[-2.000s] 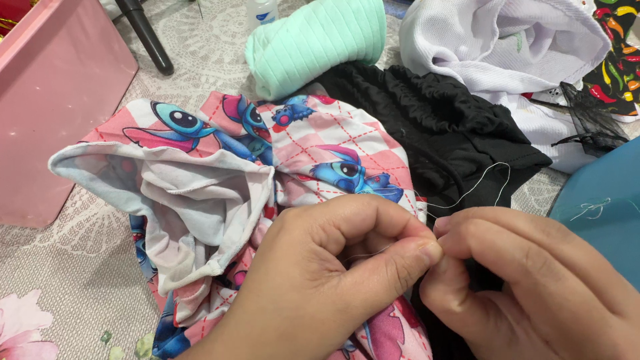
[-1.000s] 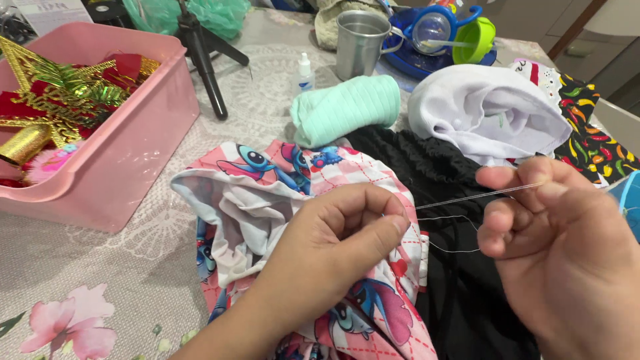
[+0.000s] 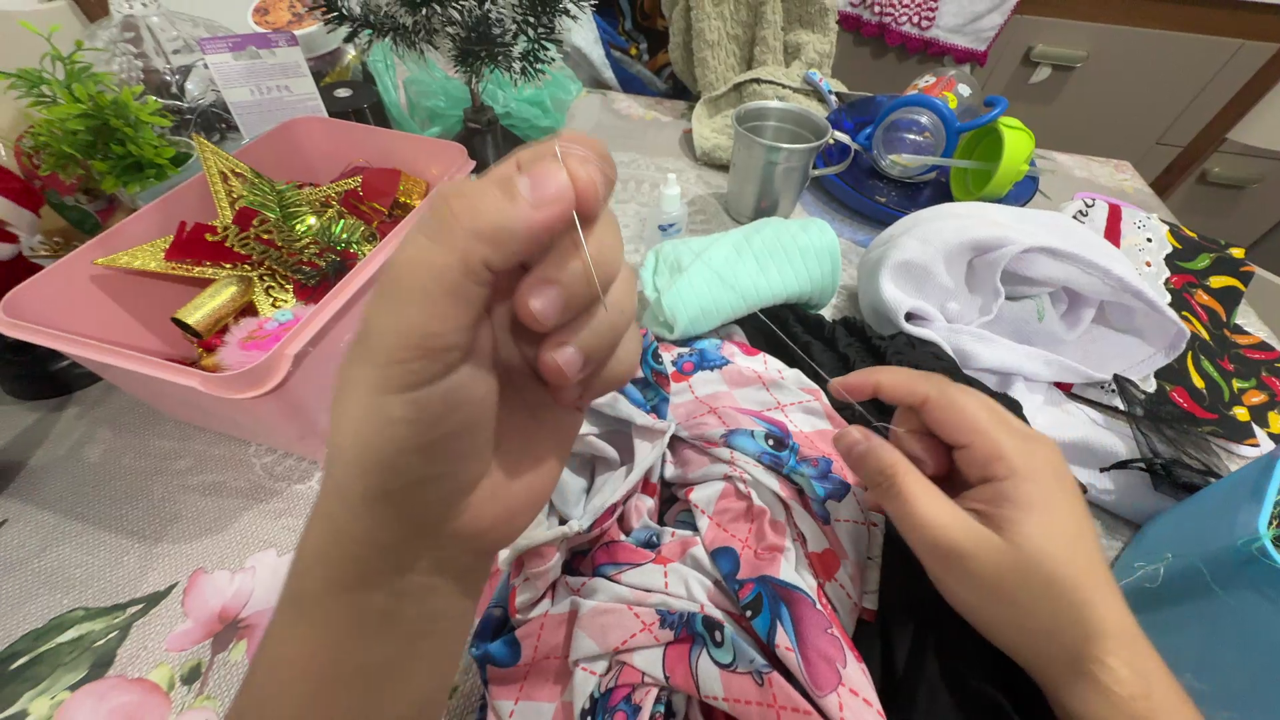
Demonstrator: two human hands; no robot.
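Observation:
My left hand is raised at the centre-left and pinches a sewing needle between thumb and forefinger, its shaft pointing down. White thread runs on a slant to my right hand, whose thumb and forefinger are close to it; whether they grip it I cannot tell. Below both hands lies a pink-and-white checked fabric printed with blue cartoon figures, bunched, with its pale inside showing at the left. Black fabric is partly under it and under my right hand.
A pink plastic box with gold and red decorations stands left. Behind the fabric are a mint-green cloth roll, a small dropper bottle, a metal mug and a blue plate. White cloth lies right, near a blue container.
My left hand has risen from the printed fabric and now holds the needle up. My right hand is lower, near the black fabric. The view has tilted up to show more of the table.

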